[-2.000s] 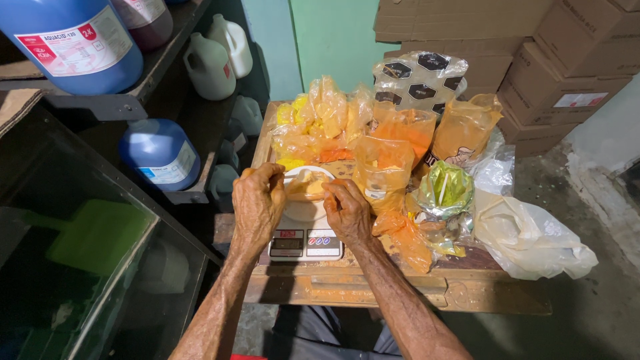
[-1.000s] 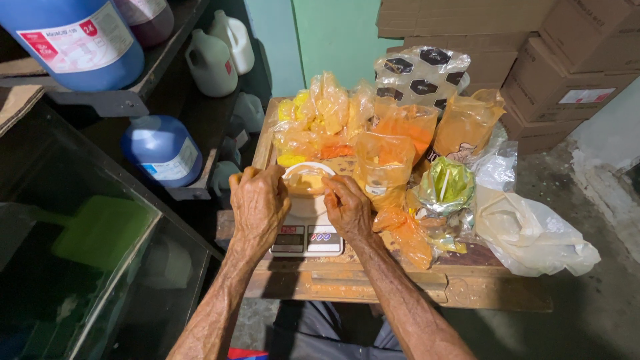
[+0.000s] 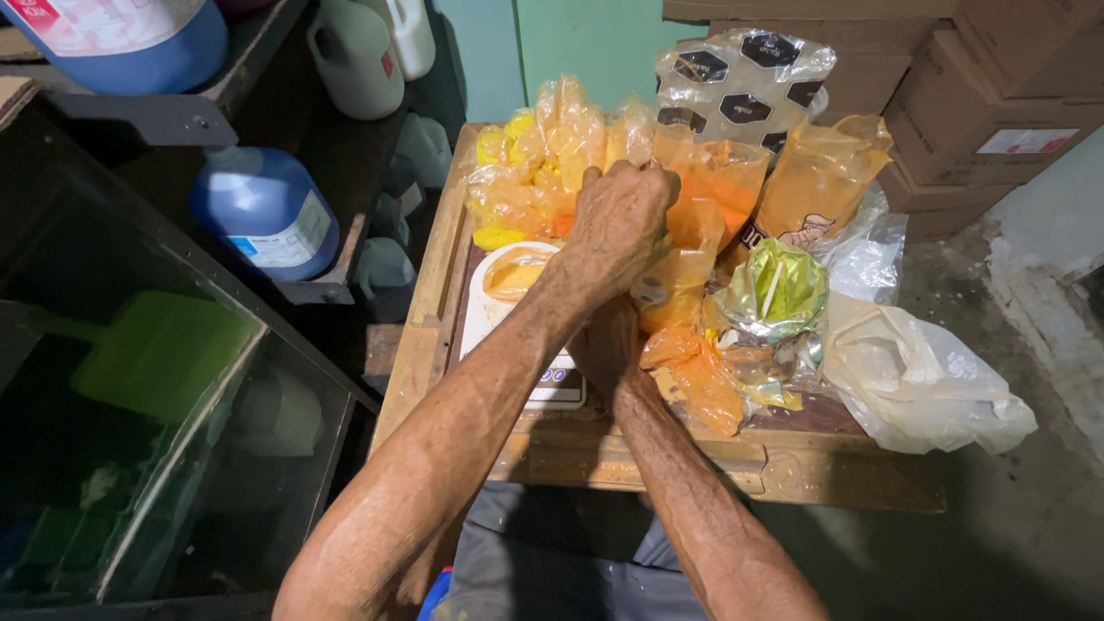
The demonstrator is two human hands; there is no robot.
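Note:
My left hand (image 3: pixel 623 226) reaches across to the right of a white digital kitchen scale (image 3: pixel 479 321), its fingers bent at an orange-stained plastic bag (image 3: pixel 681 289); what the fingertips hold is hidden. Below it, partly covered by the left wrist, my right hand (image 3: pixel 606 338) lies near the lower part of the same bag. On the scale rests an open plastic bag of pale orange powder (image 3: pixel 515 278). Behind stand bags with yellow contents (image 3: pixel 522 177) and a bag of orange powder (image 3: pixel 720 194). A green packet with a white stick (image 3: pixel 780 285) is right of my hands.
A crumpled white plastic bag (image 3: pixel 923 371) hangs over the right side of the wooden table (image 3: pixel 828 470). Blue jugs (image 3: pixel 263 211) and white jugs (image 3: pixel 358 60) fill the shelves at left. Cardboard boxes (image 3: pixel 992 112) are stacked at the back right.
Both hands have left the bag on the scale and moved right to the orange-stained bag. The left hand now reaches over the right. The powder bag remains on the scale.

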